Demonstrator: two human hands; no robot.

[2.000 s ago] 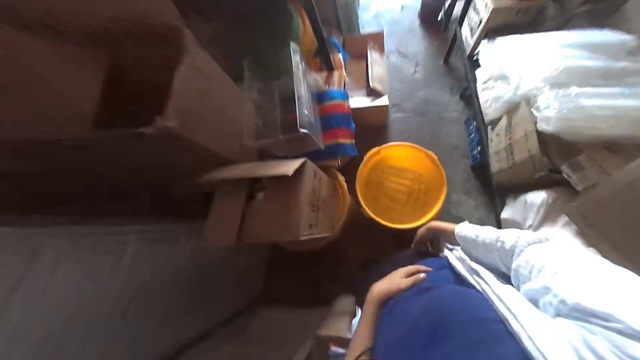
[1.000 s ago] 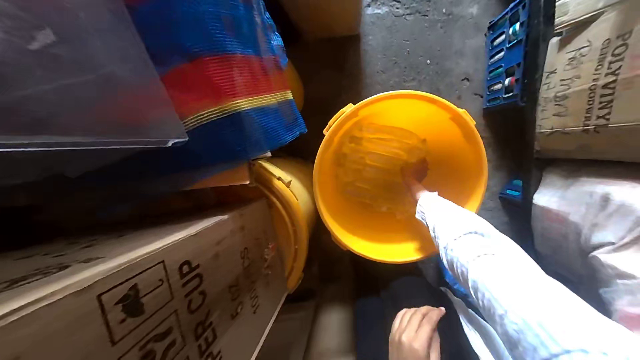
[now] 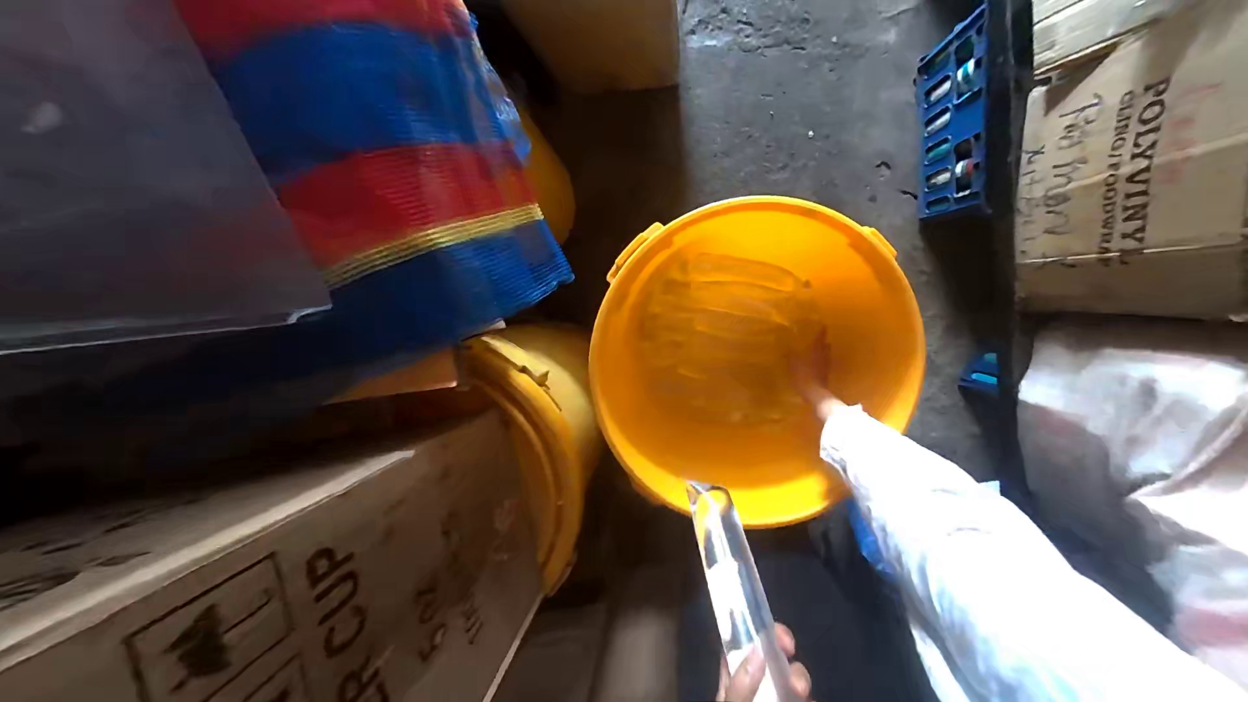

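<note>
A round yellow plastic tub (image 3: 612, 409) stands upright, its mouth facing up. Several long translucent packets (image 3: 726, 302) lie side by side on its bottom, tinted yellow and hard to make out. My right hand (image 3: 811, 370), at the end of a white sleeve, is down inside the tub beside these packets; shadow and blur hide whether its fingers hold anything. At the bottom of the view my left hand (image 3: 765, 668) grips the lower end of a long clear plastic packet (image 3: 726, 575). The packet's far end overlaps the tub's near rim.
A second yellow tub (image 3: 546, 429) stands close on the left, beside a printed cardboard box (image 3: 409, 575). Above it are a red and blue striped woven bag (image 3: 390, 127) and a clear plastic sheet (image 3: 127, 175). At right are a blue crate (image 3: 954, 122), a cardboard box (image 3: 1131, 175) and a white sack (image 3: 1102, 409).
My left hand, without a packet one second ago, now holds the long clear one. My right hand has gone from outside the tub to inside it. The view has moved much closer to the tub.
</note>
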